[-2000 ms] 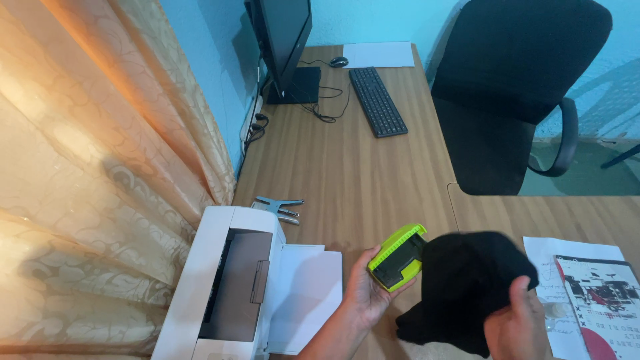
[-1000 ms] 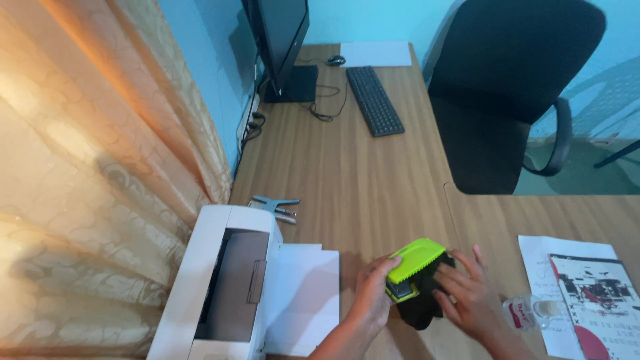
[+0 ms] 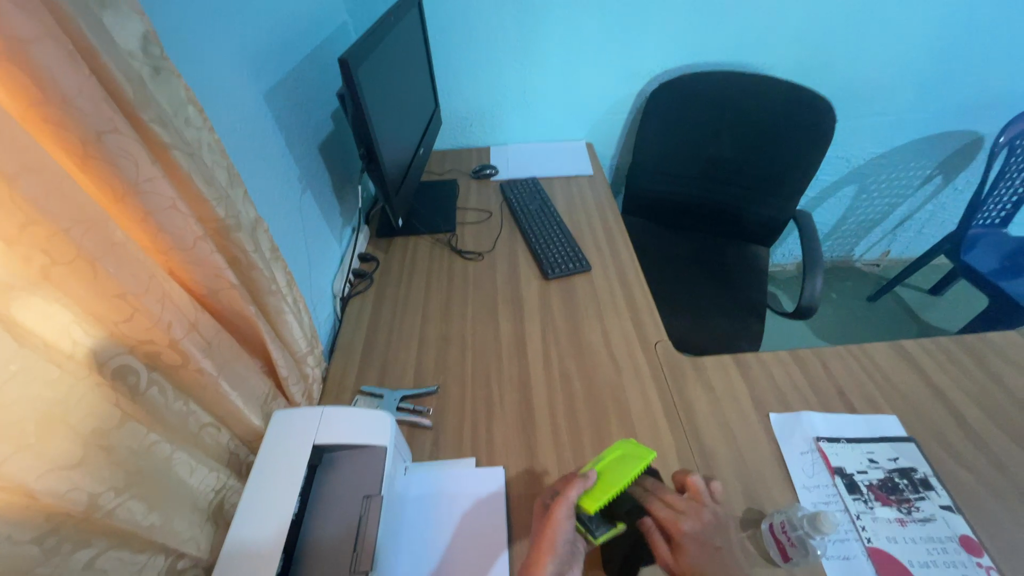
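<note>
Near the bottom middle, my left hand (image 3: 558,524) grips a lime-green and black device (image 3: 616,480) with a toothed edge, perhaps a hole punch; its exact kind is unclear. A black cloth (image 3: 628,532) is bunched against its right side, and my right hand (image 3: 688,524) holds that cloth with the fingertips pressed to the device. Part of the cloth is hidden under the fingers. Both hands are above the wooden desk (image 3: 496,344), between the printer and a small clear bottle.
At the left are a white printer (image 3: 264,496), paper sheets (image 3: 448,512) and a plier stapler (image 3: 400,402). A bottle (image 3: 792,534) and a printed booklet (image 3: 896,496) lie right. Farther back are a keyboard (image 3: 546,228), mouse (image 3: 484,171), monitor (image 3: 396,104) and black chair (image 3: 712,200).
Two seconds ago the black cloth hung spread out from my right hand, beside the green device. Now it is bunched against the device. The view has tilted upward.
</note>
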